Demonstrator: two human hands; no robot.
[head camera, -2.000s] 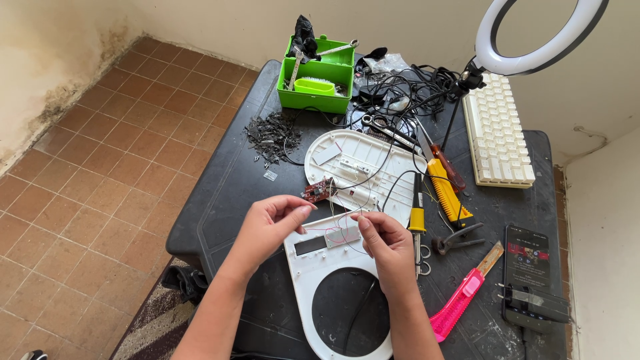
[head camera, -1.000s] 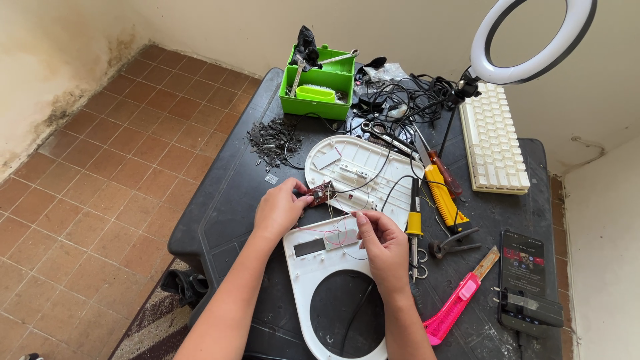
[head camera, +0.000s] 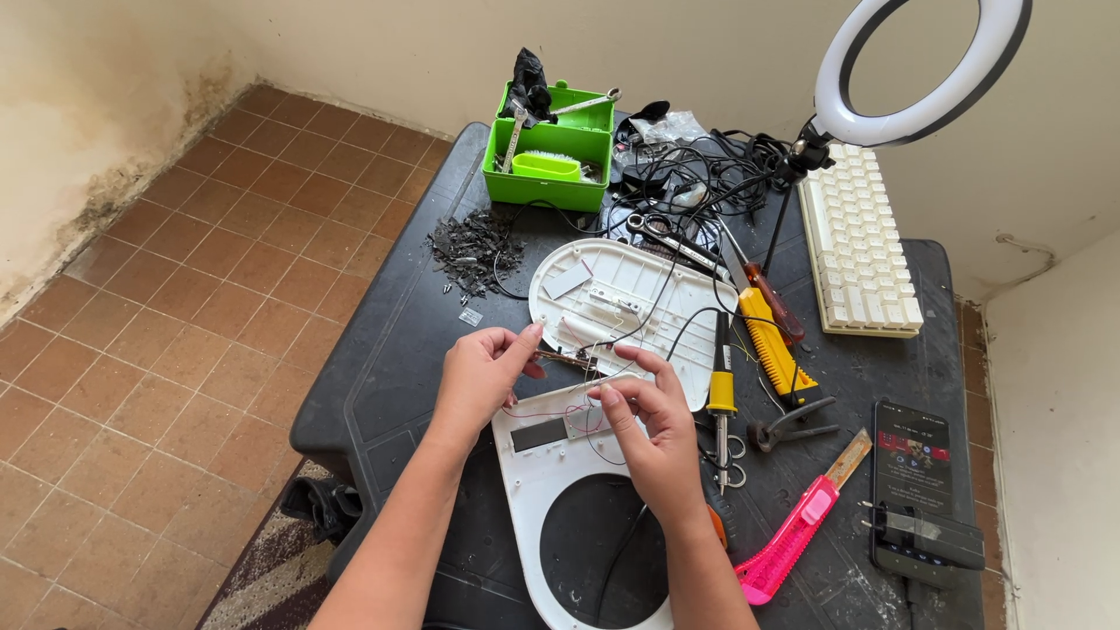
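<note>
My left hand (head camera: 490, 372) pinches a small circuit board (head camera: 567, 357), seen nearly edge-on, with thin wires running from it. To its right, my right hand (head camera: 643, 411) has thumb and forefinger close together at the thin wires; whether it grips one cannot be told. Below both hands lies a white plastic housing (head camera: 534, 516) with a rectangular window and a large round opening. Behind them a second white ribbed housing half (head camera: 647, 284) lies inner side up, with a metal load cell bar (head camera: 614, 300) in it. A yellow soldering iron (head camera: 722, 394) lies to the right.
A green toolbox (head camera: 547, 188), black plastic scraps (head camera: 477, 254) and tangled cables (head camera: 700, 179) lie at the back. On the right are a white keyboard (head camera: 862, 245), yellow cutter (head camera: 774, 346), pink cutter (head camera: 792, 542), pliers (head camera: 787, 424), phone (head camera: 912, 455) and ring light (head camera: 831, 114).
The circuit board has turned from showing its face to nearly edge-on in my left hand. The fingers of my right hand have spread more.
</note>
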